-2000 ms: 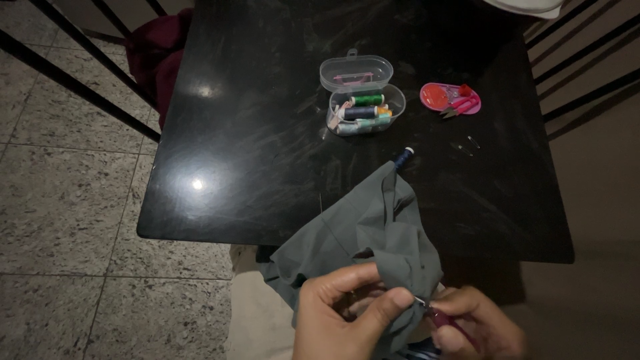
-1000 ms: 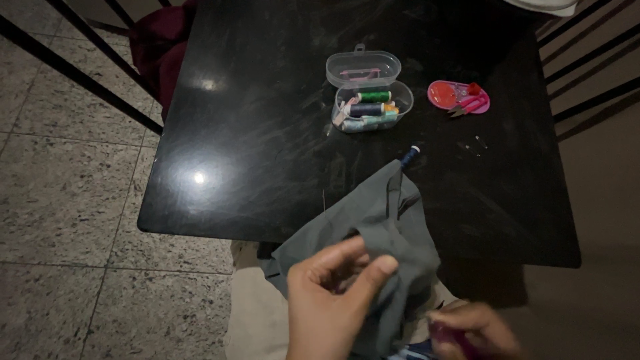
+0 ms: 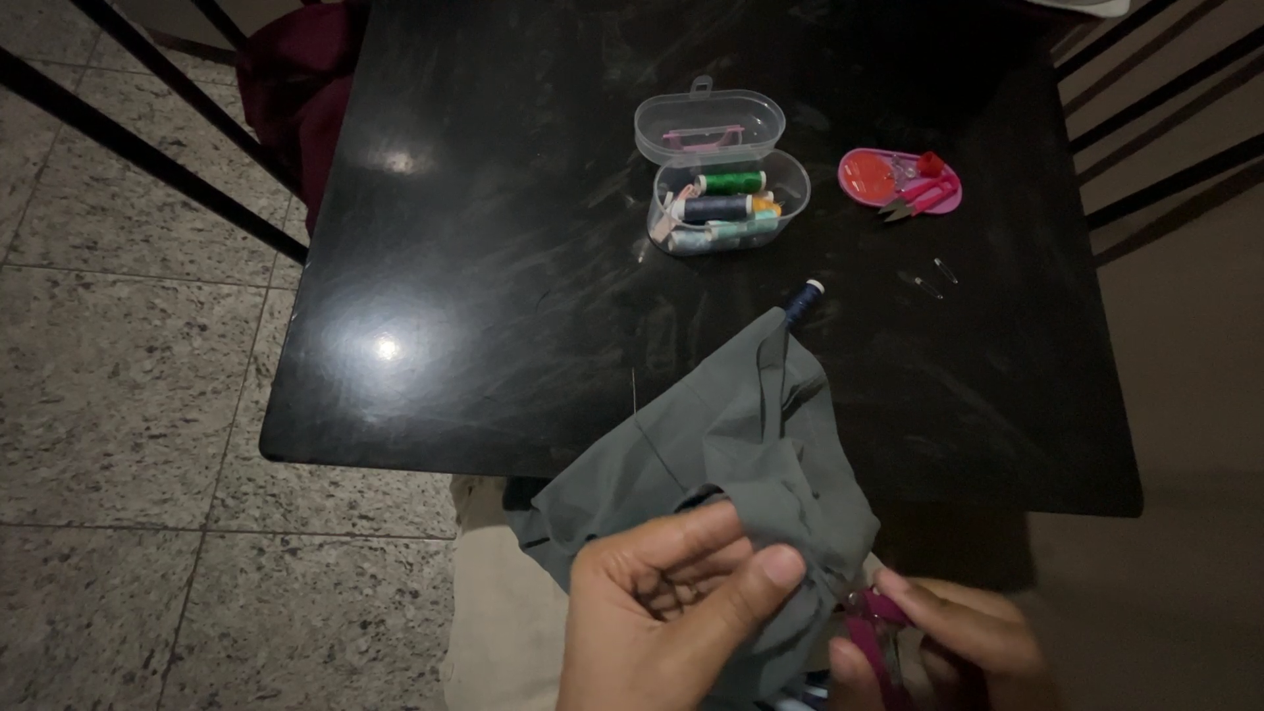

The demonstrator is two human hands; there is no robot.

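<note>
My left hand (image 3: 681, 602) holds a bunched grey-green cloth (image 3: 691, 425) between thumb and fingers, over the near edge of the table. My right hand (image 3: 948, 632), at the lower right, is closed on small scissors with magenta handles (image 3: 874, 637); their pivot lies against the cloth's right side and the blades are hidden. A sewing needle (image 3: 634, 390) sticks out past the cloth's upper left edge, with a dark thread (image 3: 662, 454) running from it across the cloth. A dark blue thread spool (image 3: 805, 302) touches the cloth's top corner.
On the black table (image 3: 474, 296) stands a clear plastic box (image 3: 731, 202) of thread spools, lid up. Right of it lie a pink sewing-kit tray (image 3: 899, 183) with small thread snips (image 3: 918, 200) and two safety pins (image 3: 937, 278). Dark chair rails (image 3: 148, 148) flank the table; maroon cloth (image 3: 301, 89) hangs at left.
My right hand had drawn down from the cloth one second ago and is now back against its right side with the scissors. My left hand stays on the cloth.
</note>
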